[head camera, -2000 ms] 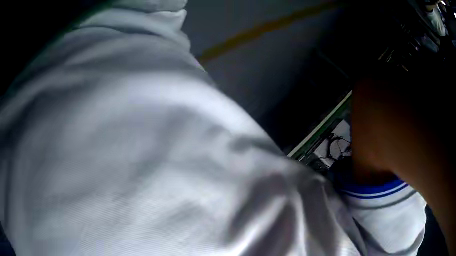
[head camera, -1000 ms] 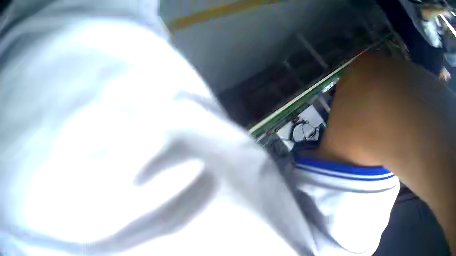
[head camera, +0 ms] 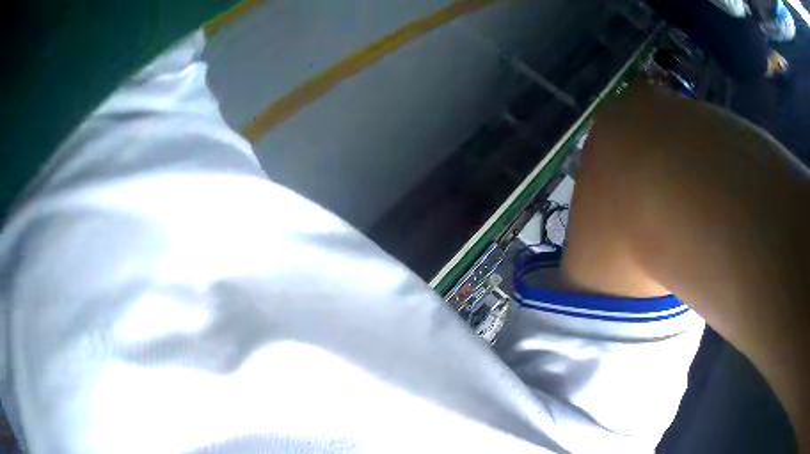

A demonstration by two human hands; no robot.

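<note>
White cloth of a garment (head camera: 222,293) fills the lower left, very close to the camera. A short white sleeve with a blue striped cuff (head camera: 604,310) lies at the lower right. A bare arm (head camera: 675,204), bent and slightly blurred, comes out of the cuff; whose arm it is cannot be told for sure. Neither of my hands is in view. Behind the cloth and arm shows part of a green-edged bench (head camera: 524,197). Small mixed parts (head camera: 480,297), too small to name, lie on it beside the cuff. A dark cord loop (head camera: 555,224) lies on something white there.
Grey floor with a yellow line (head camera: 355,64) lies beyond the bench edge, upper left. A dark green area fills the top left corner. Another person in dark clothing (head camera: 724,35) is at the upper right, with a hand (head camera: 775,64) showing.
The view has shifted. The white cloth covers less at the top, and more floor and yellow line show. Small parts on the bench beside the cuff have come into view.
</note>
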